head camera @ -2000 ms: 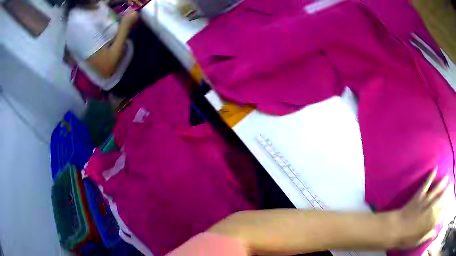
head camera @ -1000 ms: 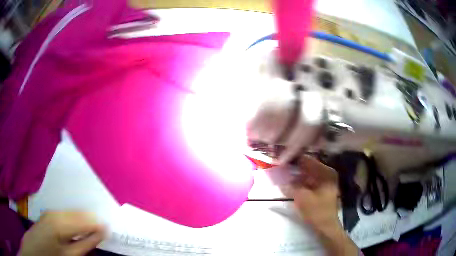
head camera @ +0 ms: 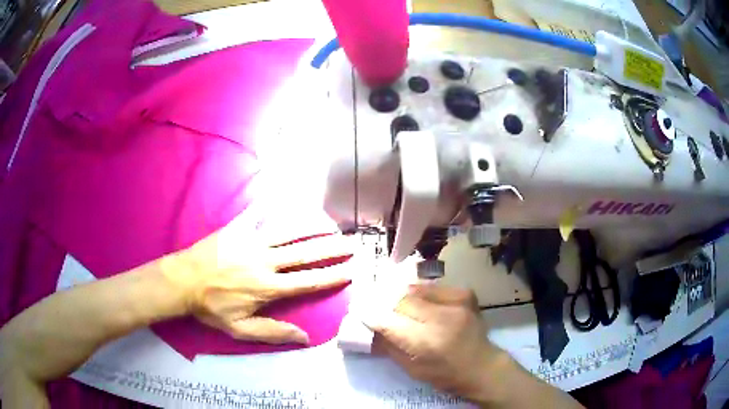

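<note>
A large magenta panel [head camera: 104, 216] lies left of the sewing machine [head camera: 543, 176], its rounded edge near the presser foot [head camera: 372, 232]. Lamp glare washes out the needle area. My left hand [head camera: 248, 283] lies flat on the panel, fingers apart, fingertips just left of the foot. My right hand [head camera: 436, 335] is right of the panel edge, thumb and finger pinched on a white scrap strip [head camera: 356, 334] beside the magenta edge. The glare hides part of the strip and the right fingertips.
Black scissors [head camera: 593, 291] and dark scraps [head camera: 547, 295] lie under the machine arm. A magenta strip [head camera: 372, 40] hangs before the head. A blue tube [head camera: 503, 30] runs behind. Printed ruler marks [head camera: 240, 393] line the front edge. More magenta cloth [head camera: 659, 383] is at lower right.
My left hand has come from the front left of the table onto the panel. My right hand has drawn slightly back from the foot. The orange scrap seen there earlier no longer shows.
</note>
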